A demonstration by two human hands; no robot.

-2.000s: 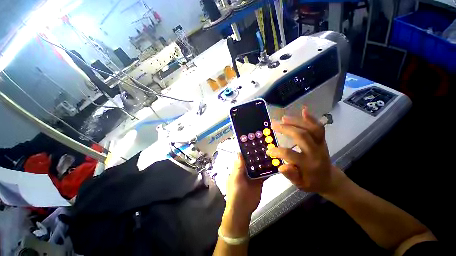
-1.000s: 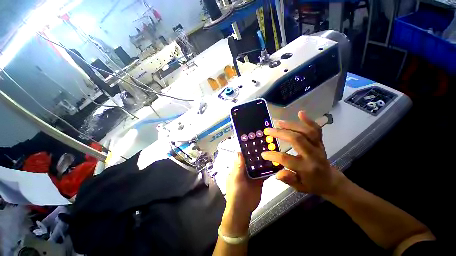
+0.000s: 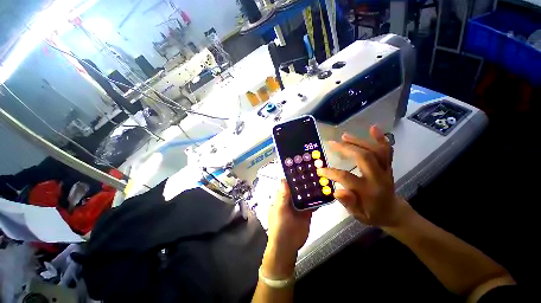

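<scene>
A smartphone (image 3: 303, 163) is held upright in the middle of the view. Its dark screen shows a calculator with yellow keys on the right side and a short entry near the top. My left hand (image 3: 287, 228) grips the phone's lower part from below. My right hand (image 3: 365, 177) is just right of the phone with its fingers spread, one fingertip at the yellow keys. It holds nothing. A black garment piece (image 3: 172, 242) lies left of the needle area (image 3: 237, 190), partly under the machine head.
The white sewing machine (image 3: 350, 89) stands behind the phone. A parts tray (image 3: 442, 117) is at the table's right end. A blue crate (image 3: 504, 44) is at the upper right. Red cloth (image 3: 86, 207) and a white paper sheet (image 3: 35, 222) are at the left. Thread cones (image 3: 252, 10) stand behind.
The calculator display has changed from a single digit to a longer entry. My right hand's fingers have shifted slightly over the keys. The phone and my left hand have hardly moved.
</scene>
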